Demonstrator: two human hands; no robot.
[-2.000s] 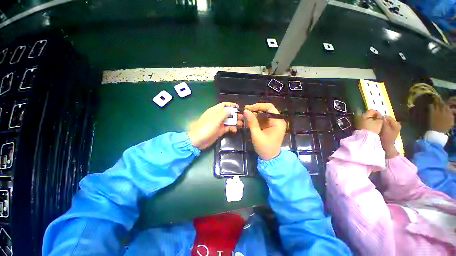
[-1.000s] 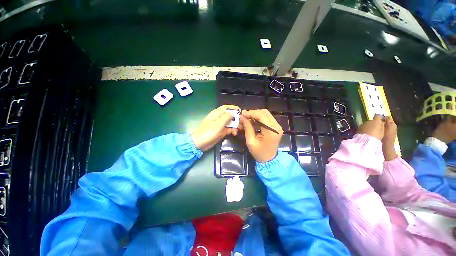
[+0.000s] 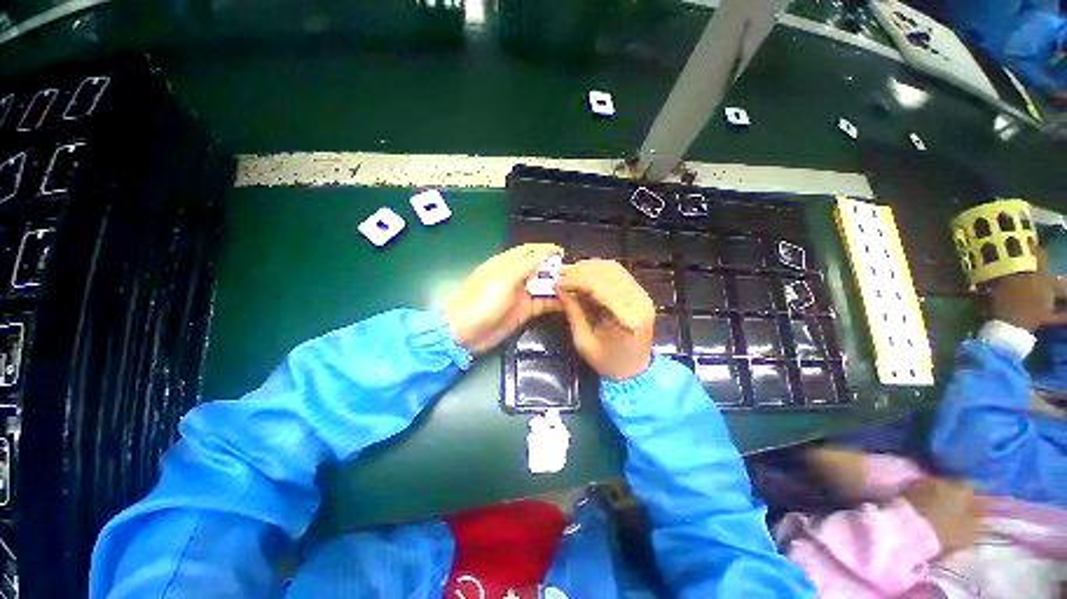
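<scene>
My left hand (image 3: 497, 302) holds a small white device housing (image 3: 545, 276) between its fingertips, white face with a dark centre hole showing. My right hand (image 3: 608, 310) is closed, its fingertips touching the housing's right side. The thin dark tool in it is hard to make out now, mostly hidden by the hand. Both hands are above the left part of the black blister tray (image 3: 542, 381). A few pale-outlined housings lie in its pockets, one of them at the top (image 3: 647, 202).
Two white housings (image 3: 381, 226) lie left of the tray. A white scrap (image 3: 546, 442) is at its near corner. Stacked black trays (image 3: 129, 293) stand left. A metal post (image 3: 702, 94) rises behind; housings lie on the belt. A yellow-edged strip (image 3: 886, 293) and neighbours in pink and blue are right.
My right hand has turned, and the tool no longer sticks out clearly to the right. The pink-sleeved hands have left the strip and moved down. Belt housings have shifted left; the yellow sheet is raised.
</scene>
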